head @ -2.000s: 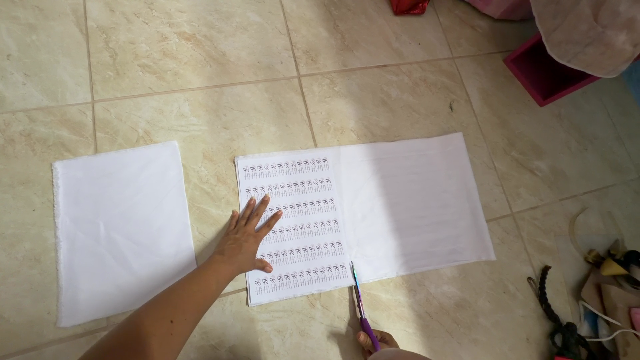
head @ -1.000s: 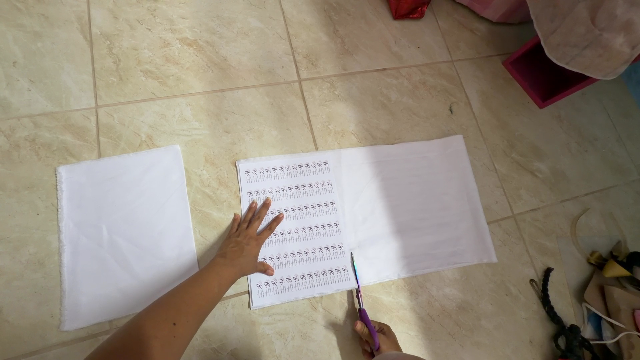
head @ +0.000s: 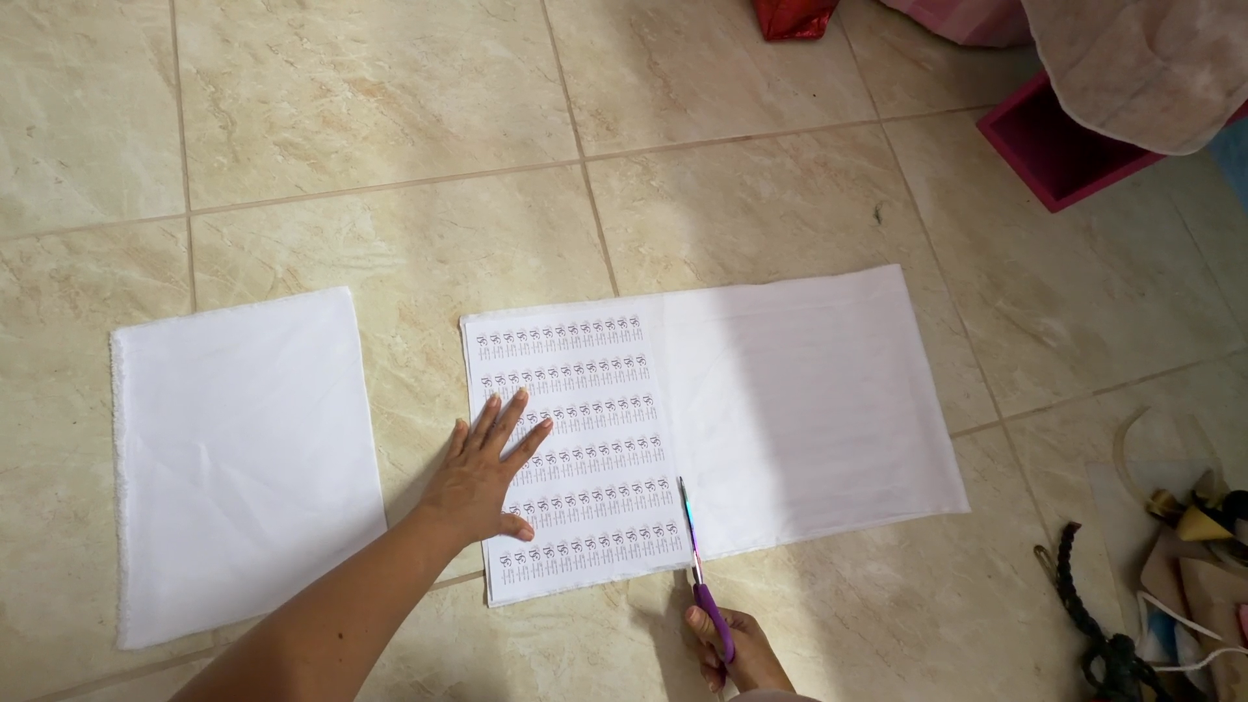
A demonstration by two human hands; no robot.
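Note:
My left hand (head: 483,478) lies flat with fingers spread on a sheet printed with rows of small marks (head: 595,390). Beneath and beyond that sheet stretches a white cloth (head: 819,409) on the floor. In my right hand (head: 736,648) are purple-handled scissors (head: 694,546), their blades at the cloth's near edge, right beside the printed sheet's right edge. Whether the blades are parted is hard to tell. Another piece of white cloth (head: 244,468), frayed along its left edge, lies apart at the left.
Tiled floor (head: 390,234) surrounds the cloths. At the upper right are a magenta box (head: 1033,146), hanging fabric (head: 1141,68) and a shiny red object (head: 795,18). A black braided cord (head: 1072,585) and assorted items with white string (head: 1185,619) lie at the lower right.
The scissors have moved a little farther up along the printed sheet's right edge since two seconds ago. My left hand stays spread on the sheet.

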